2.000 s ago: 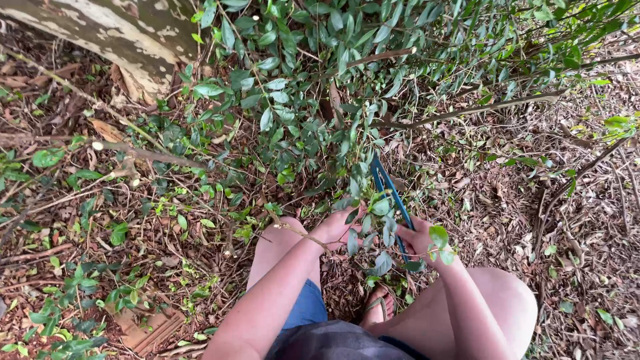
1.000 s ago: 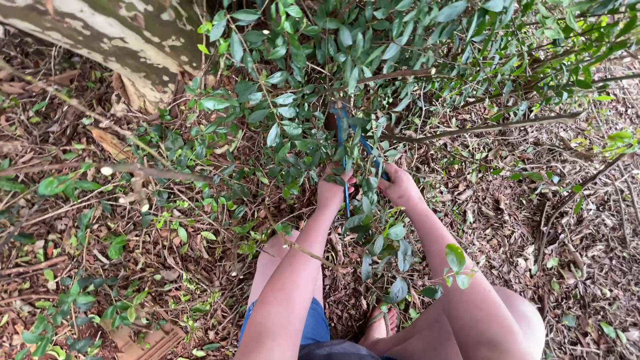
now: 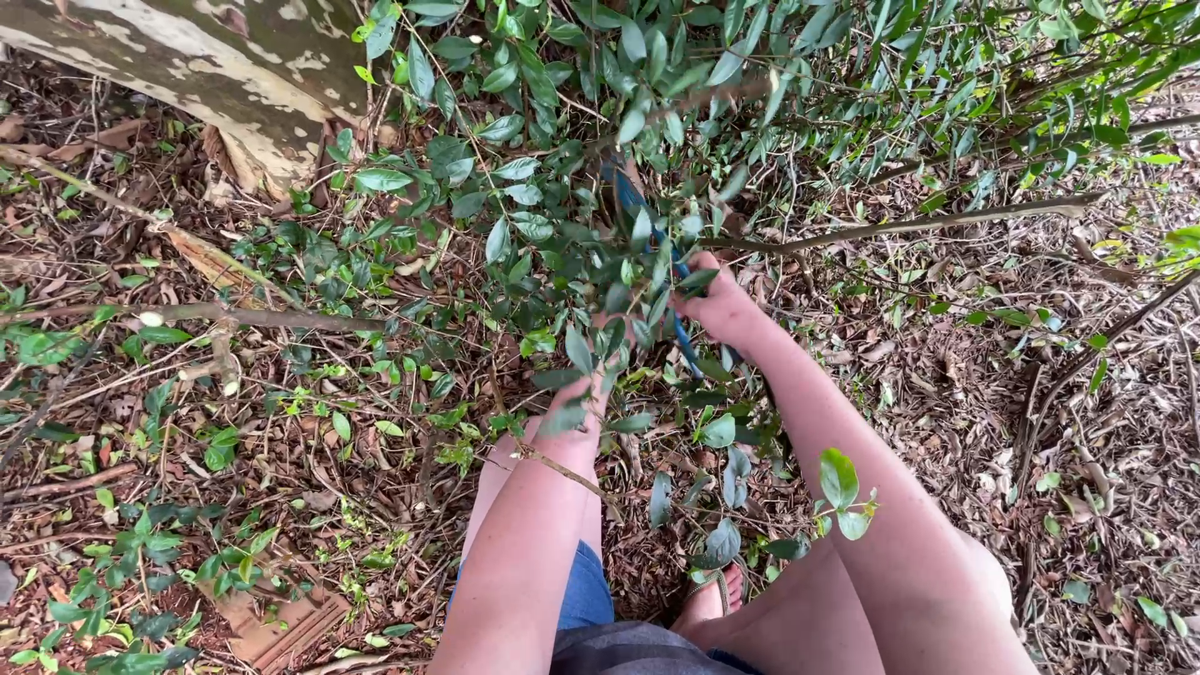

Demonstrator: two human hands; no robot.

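Observation:
Blue-handled loppers or shears (image 3: pixel 664 246) reach up into a leafy green shrub (image 3: pixel 525 187), and their far end is hidden by foliage. My right hand (image 3: pixel 714 298) is closed around a blue handle, just right of the leaves. My left hand (image 3: pixel 614 333) is mostly covered by leaves, close to the lower part of the blue tool; what its fingers hold cannot be made out. Thin leafy stems hang over both forearms.
A mottled tree trunk (image 3: pixel 272 80) stands at upper left. Cut branches stick in from the left (image 3: pixel 262 317) and the right (image 3: pixel 919 225). Leaf litter and twigs cover the ground around my sandalled foot (image 3: pixel 714 595). A piece of brown cardboard (image 3: pixel 281 619) lies at lower left.
Both hands and the blue tool have moved forward, deeper into the shrub. Leaves now hide my left hand, which showed plainly a second ago.

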